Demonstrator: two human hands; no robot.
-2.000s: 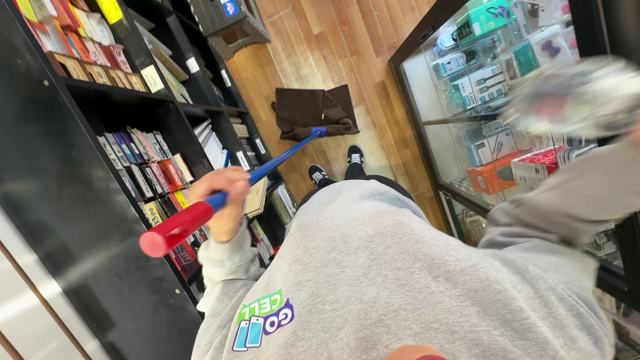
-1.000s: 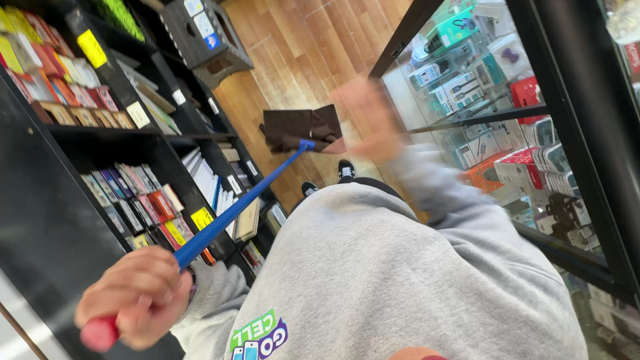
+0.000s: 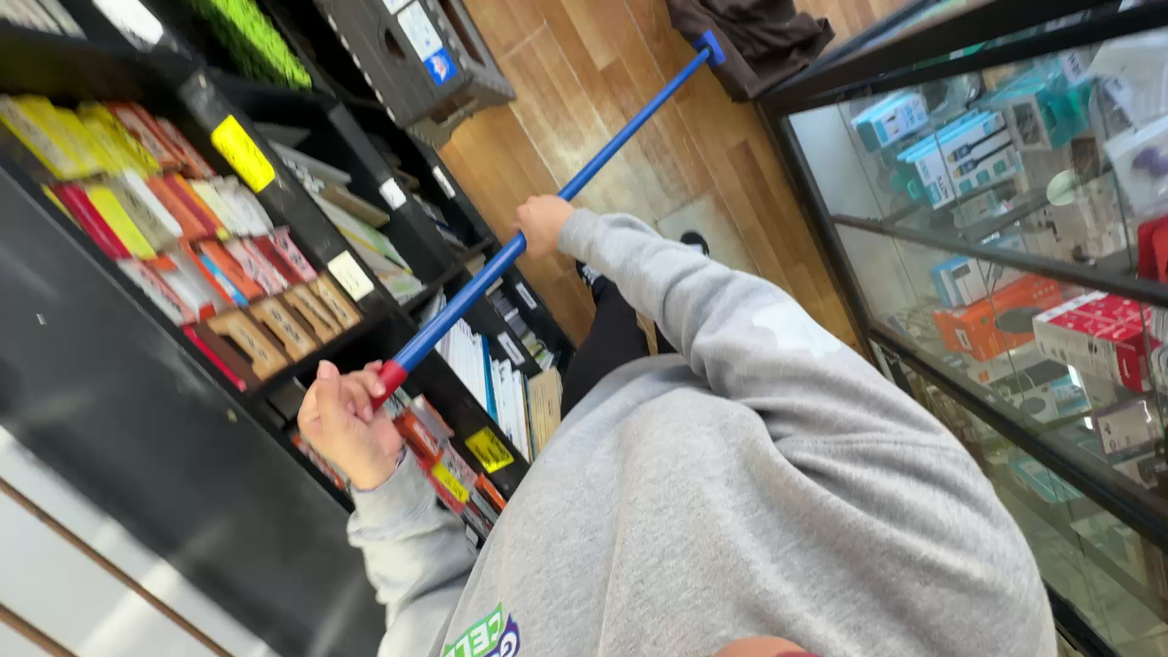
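A long blue pole (image 3: 630, 132) with a red end runs slantwise from lower left to upper right. My right hand (image 3: 545, 225) is closed around its middle. At the red end is my left hand (image 3: 351, 424), its fingers partly curled against the grip; how firmly it holds is hard to tell. The pole's far end carries a blue head that touches a dark brown cloth (image 3: 753, 41) on the wood floor. The cloth is bunched and cut off by the top edge of the view.
Black shelves (image 3: 365, 319) with small boxes and books stand along the left. A dark plastic crate or step (image 3: 474, 91) is at the top. On the right is a glass display case (image 3: 812, 210) with packaged goods. Wood floor (image 3: 584, 82) lies between them.
My right hand, off the pole in both earlier frames, has come onto its middle. The left hand, wrapped around the grip one second ago, has loosened its fingers. The view has shifted.
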